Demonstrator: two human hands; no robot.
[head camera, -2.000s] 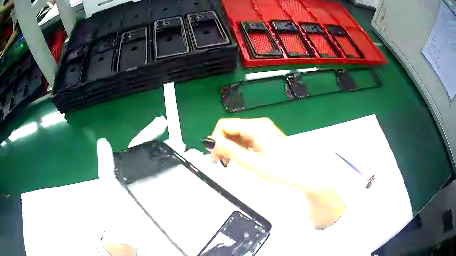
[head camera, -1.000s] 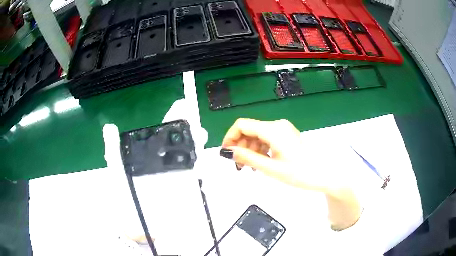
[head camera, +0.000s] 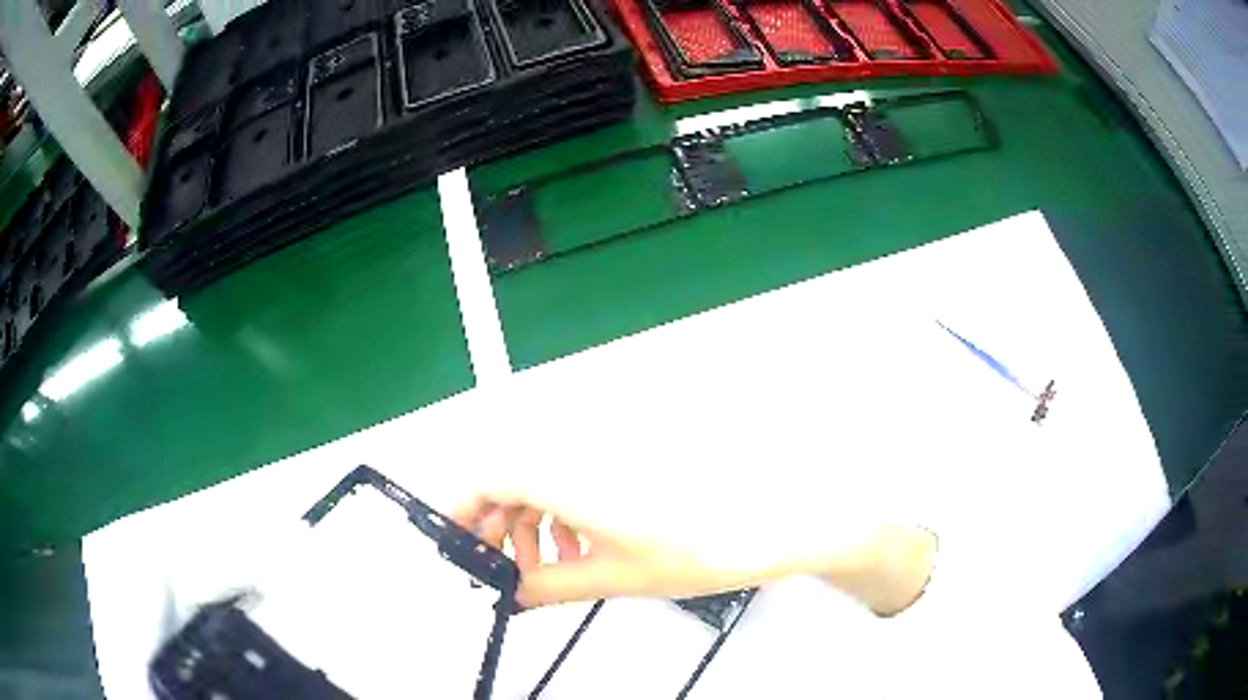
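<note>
A black phone middle frame (head camera: 472, 554) is tilted over the white sheet at the lower left. Its dark solid end (head camera: 233, 656) is blurred and cut off by the bottom edge. My bare right hand (head camera: 554, 554) pinches its right side rail between thumb and fingers. My left hand in its white glove blends into the sheet beside the dark end; its fingers cannot be made out. A second black frame (head camera: 719, 606) lies on the sheet, partly hidden by my right forearm.
Blue tweezers (head camera: 988, 361) lie beside small brownish parts (head camera: 1044, 401) on the white sheet (head camera: 821, 369). Black frames (head camera: 712, 175) lie in a row on the green surface. Stacked black trays (head camera: 397, 123) and a red tray (head camera: 835, 66) stand behind. A white strip (head camera: 475, 280) runs to the sheet.
The held frame has moved down and left and turned, with its dark end now at the lower left. My right hand has moved left and down onto its rail. The camera view has shifted.
</note>
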